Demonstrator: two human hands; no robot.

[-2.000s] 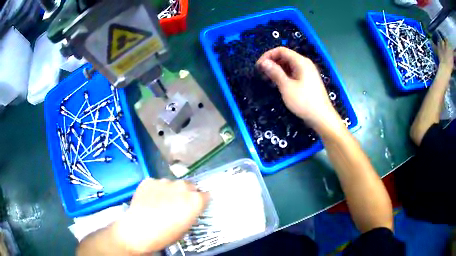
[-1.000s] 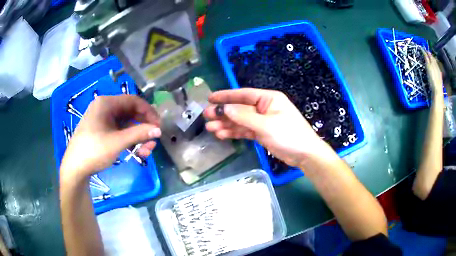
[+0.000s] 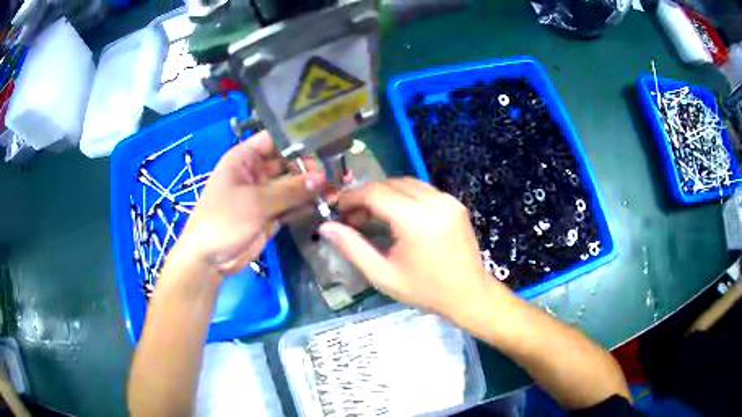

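Observation:
My left hand (image 3: 236,204) is under the press head, its fingers closed on a thin metal pin (image 3: 301,165) that shows only in part. My right hand (image 3: 427,240) meets it from the right at the fixture block (image 3: 325,209), under the steel ram (image 3: 335,167). My right fingertips are close around the block; whether they hold a ring is hidden. The fingers cover most of the block. The grey press base plate (image 3: 342,273) shows below them. The press head's guard plate (image 3: 313,89) has a yellow warning label.
The ring bin (image 3: 606,232) is right of the press; the finished-parts bin (image 3: 126,244) is left. A clear pin box (image 3: 476,375) is in front, with white liner sheets (image 3: 236,379) beside it. Another blue bin (image 3: 679,191) is far right. Translucent boxes (image 3: 122,98) stand upper left.
Both hands have come together under the ram. My right hand held a black ring one second ago; that ring is no longer clearly visible. The view has shifted, so the bins sit further right.

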